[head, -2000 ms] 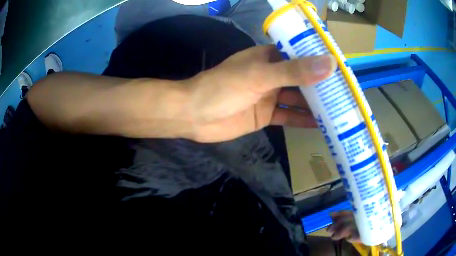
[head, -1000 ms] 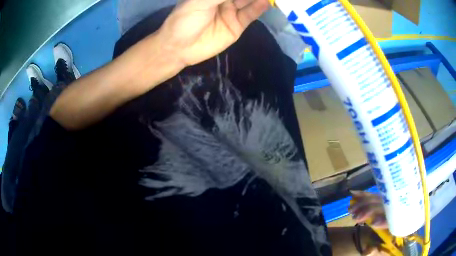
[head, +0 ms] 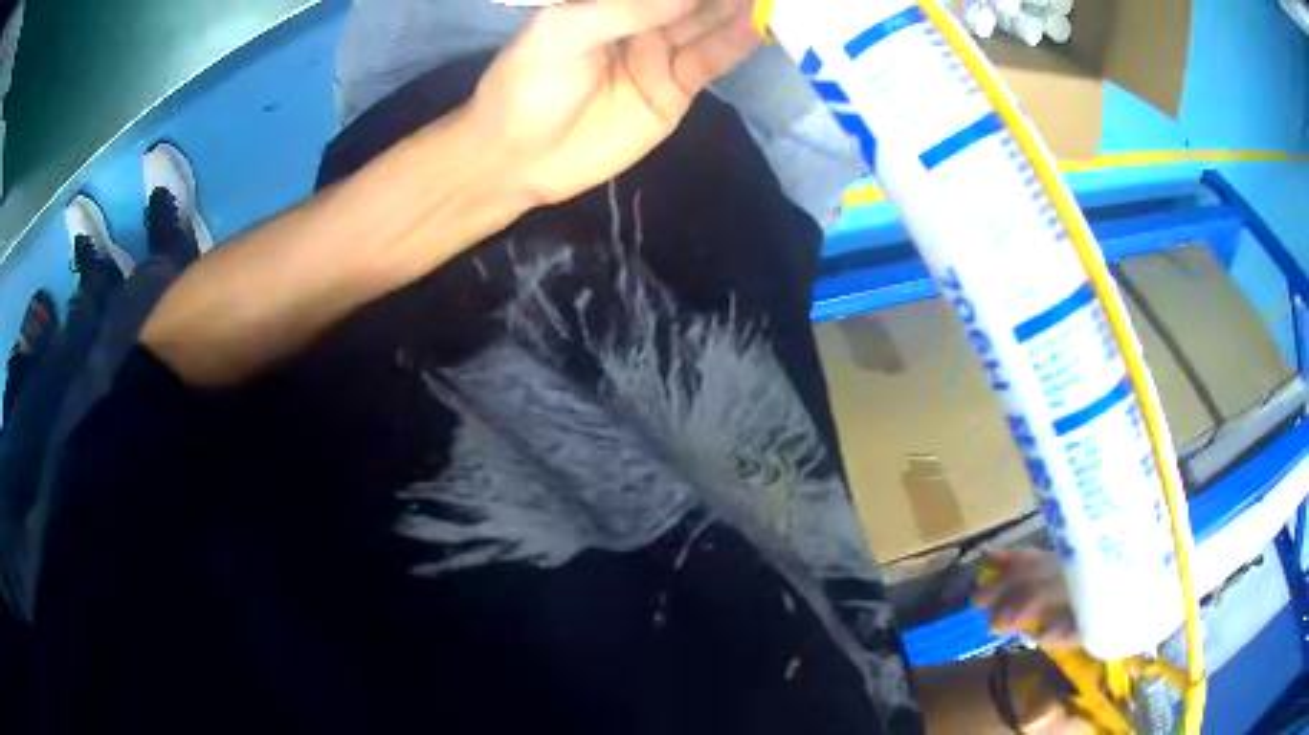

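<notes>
A yellow caulking gun [head: 1103,273] holds a white sealant cartridge [head: 991,316] with blue bands and print, slanting from top centre to lower right. My left hand [head: 610,86] reaches in from the left, palm showing. Its fingers are at the front end of the gun, partly cut off by the top edge, so its grip and the nozzle are hidden. My right hand [head: 1031,603], small and partly hidden behind the cartridge, is at the yellow handle at the rear end.
Brown cartons [head: 919,431] sit on a blue rack [head: 1148,230] at right. An open carton [head: 1062,86] with white round ends stands on the blue floor [head: 273,144] at upper right. A green surface [head: 101,86] is at upper left. Another person's shoes [head: 168,175] show at left. Smeared dark clothing fills the centre.
My left hand has moved from the cartridge's body up to its front end. The gun first came closer and moved right, then shifted slightly back left.
</notes>
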